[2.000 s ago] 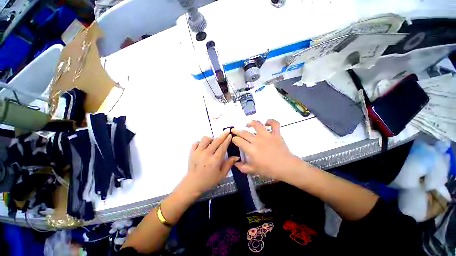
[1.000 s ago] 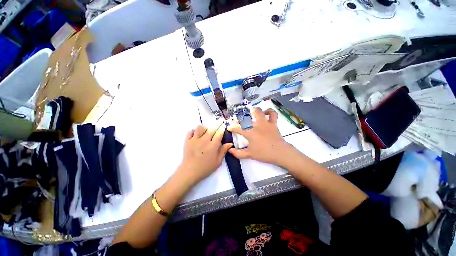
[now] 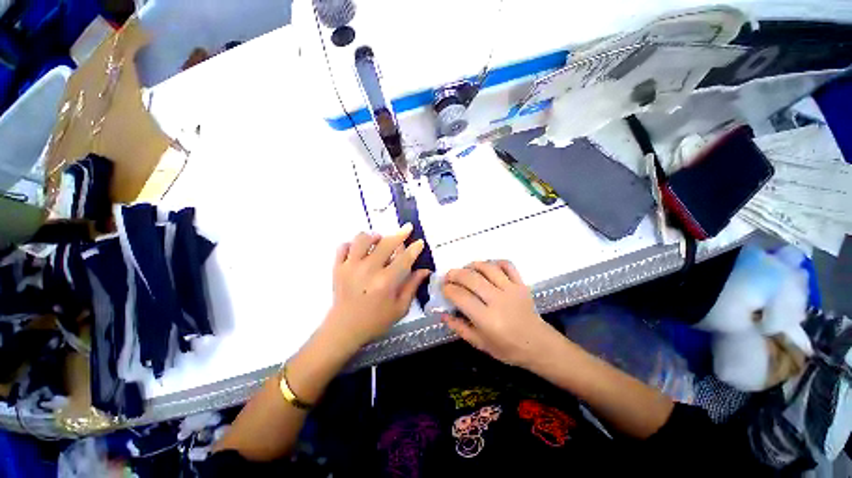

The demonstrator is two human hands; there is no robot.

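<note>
A navy strip [image 3: 412, 222] runs from under the needle and presser foot [image 3: 400, 175] of the white sewing machine [image 3: 439, 47] towards the table's front edge. My left hand [image 3: 372, 288] lies on the strip, fingertips on its middle and thumb near its lower end. My right hand [image 3: 492, 308] is just right of the strip's lower end, fingers bent, near the front edge; a small whitish piece shows by its fingertips. Whether the right fingers grip it I cannot tell. Stacked navy strips [image 3: 154, 280] with grey-white edges lie fanned at the left.
A grey flat piece [image 3: 589, 187] and yellow-green snips [image 3: 531, 177] lie right of the needle. A black, red-edged phone [image 3: 717, 182] lies farther right, beside paper slips [image 3: 811, 191]. Brown cardboard [image 3: 117, 121] is at upper left. Ragged paper [image 3: 617, 89] hangs against the machine arm.
My right hand has moved back from the presser foot towards the front edge. My left hand has stayed on the strip, lower along it. More strip now shows between needle and fingers. The view has shifted.
</note>
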